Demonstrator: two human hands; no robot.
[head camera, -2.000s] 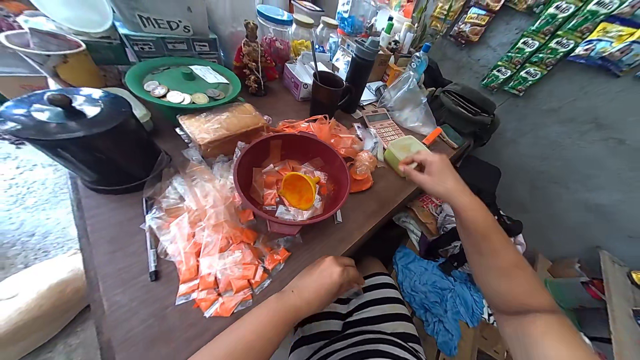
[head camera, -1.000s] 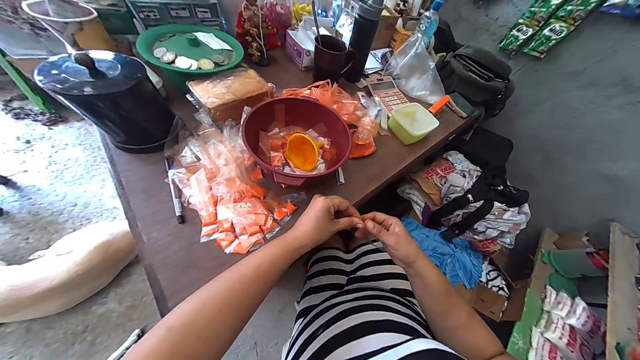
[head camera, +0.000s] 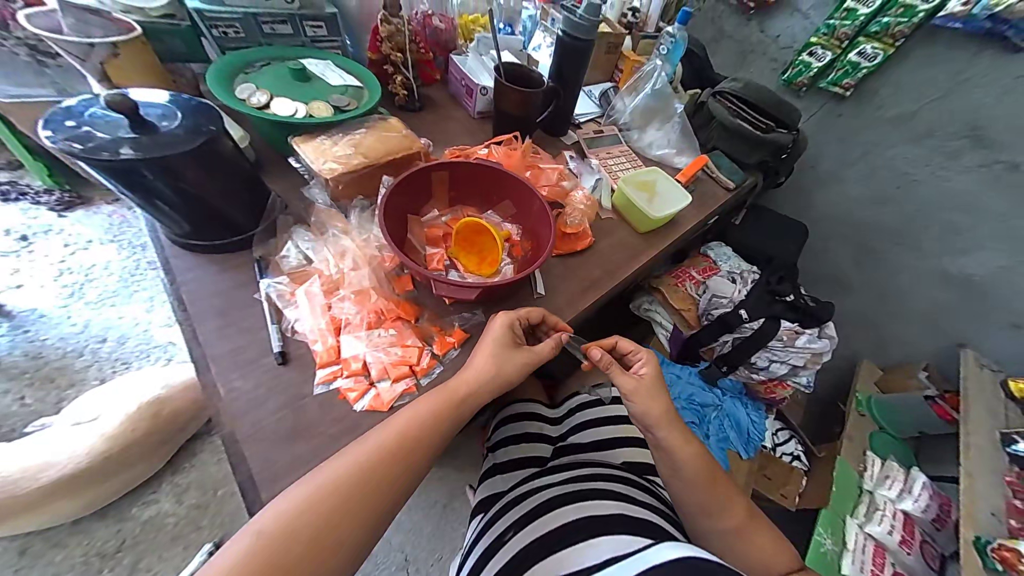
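Observation:
My left hand (head camera: 516, 348) and my right hand (head camera: 628, 372) pinch a small clear plastic piece (head camera: 576, 347) between them, above my lap at the table's edge. Beyond them stands a dark red basin (head camera: 467, 228) that holds small packets of orange powder and a yellow-orange scoop or funnel (head camera: 478, 246). Left of the basin lies a pile of clear plastic packets with orange contents (head camera: 368, 344). Behind the basin is an orange plastic bag (head camera: 532, 172). A light green square container (head camera: 651, 198) sits at the table's right edge.
A black lidded pot (head camera: 156, 172), a green tray with coins (head camera: 293, 84), a wrapped loaf (head camera: 356, 152), a dark mug (head camera: 520, 100) and a calculator (head camera: 612, 152) stand around the basin. A marker (head camera: 272, 320) lies at left. A pale animal (head camera: 104, 448) lies on the floor.
Two seconds ago my right hand was at the green container; it has come back to my left hand. The clear plastic piece now shows between my fingers.

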